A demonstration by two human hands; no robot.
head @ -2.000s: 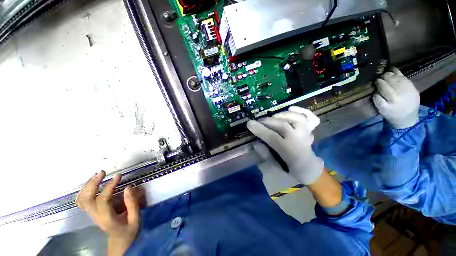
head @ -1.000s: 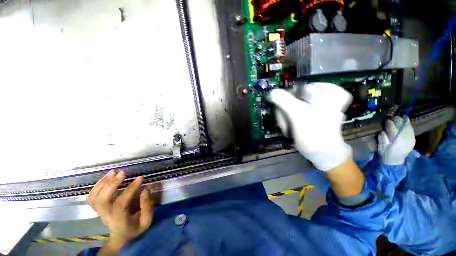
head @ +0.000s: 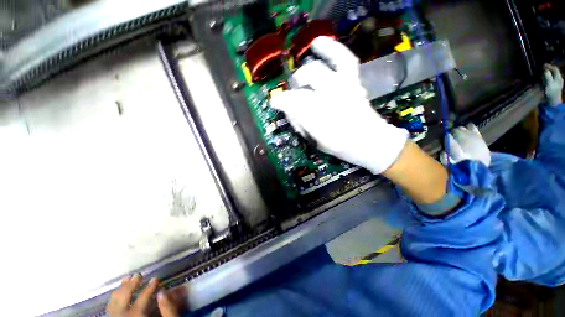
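Note:
A green circuit board (head: 296, 175) crowded with parts lies in a dark carrier (head: 217, 80) on the conveyor. Copper-red wound rings (head: 265, 57) and a silver-white heat sink bar (head: 427, 60) stand on it. My right hand (head: 344, 114), in a white glove, is over the board's left part, fingers bent beside the wound rings. It covers part of the board and heat sink; whether it holds anything is hidden. My left hand (head: 141, 300) is bare, cut off by the bottom edge, its fingers apart at the conveyor's silver front rail (head: 248, 269).
The pale, scuffed conveyor bed (head: 93, 167) with a thin metal cross shaft (head: 193, 127) lies left. A blue cord (head: 443, 105) hangs over the board's right side. A coworker's gloved hand (head: 469, 145) is at the rail; another gloved hand (head: 552, 85) shows far right.
My right hand has moved from the board's front edge to farther back, near the wound rings. The black stick seen in it earlier no longer shows. The view has shifted; my left hand appears lower.

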